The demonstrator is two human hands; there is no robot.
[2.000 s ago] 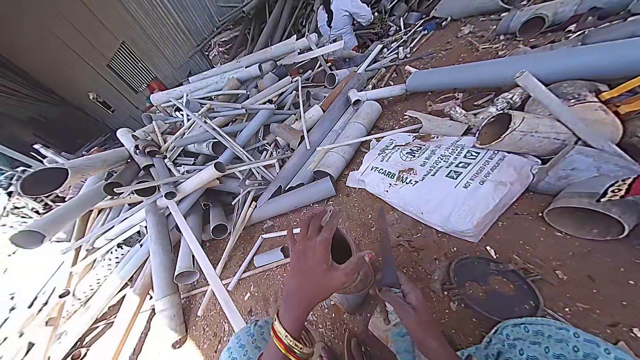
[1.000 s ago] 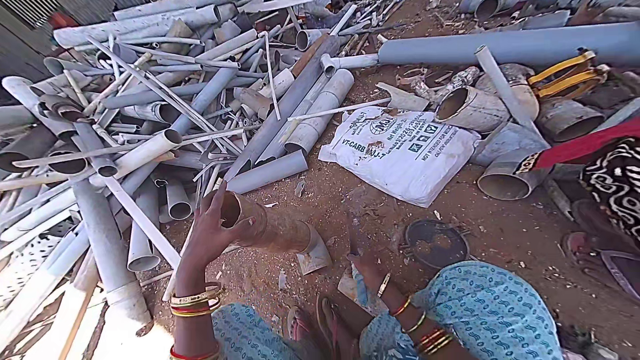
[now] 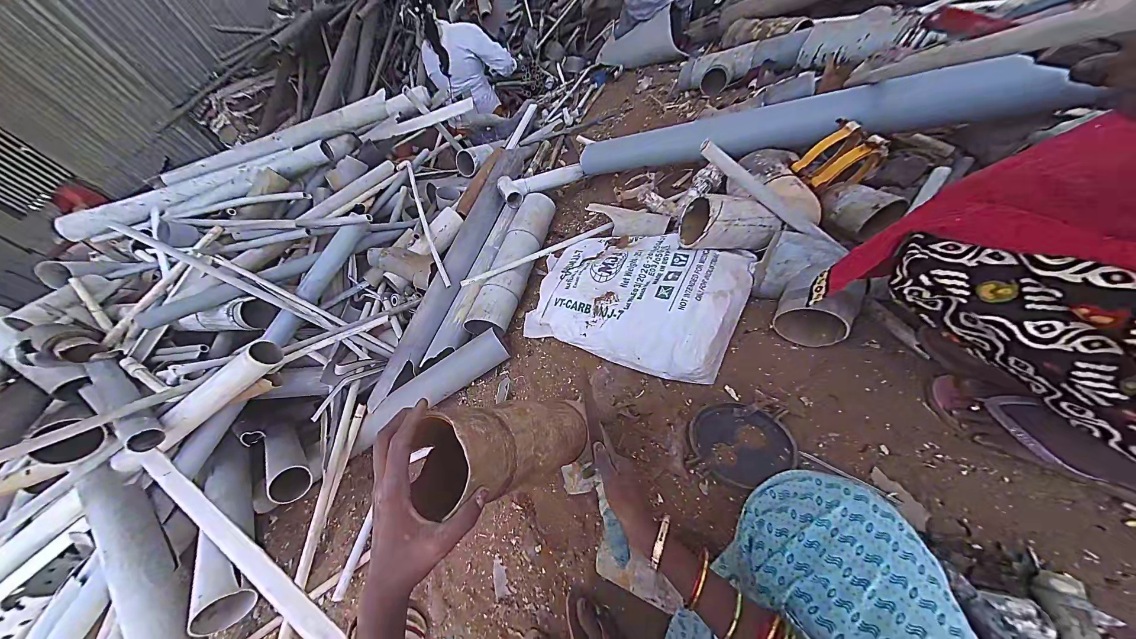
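Observation:
My left hand (image 3: 413,524) grips the open near end of a brown, dirt-covered plastic pipe fitting (image 3: 519,444), with the thumb and fingers spread around its rim. The fitting lies roughly level above the ground, its far end pointing right. My right hand (image 3: 626,493) is closed on a flat, dark blade-like tool (image 3: 600,417), held upright beside the fitting's far end. The tool is blurred, and its handle is hidden in the hand.
A heap of grey and white plastic pipes (image 3: 293,275) fills the left. Ahead lies a printed white sack (image 3: 648,311); a round dark lid (image 3: 744,444) is on the ground at right. A person in patterned cloth (image 3: 1021,311) stands at right, another in white (image 3: 466,62) is far back.
The brown fitting has come up nearer the tool, its far end now beside the blade. The person in red and patterned cloth shows more at the right. The view has shifted.

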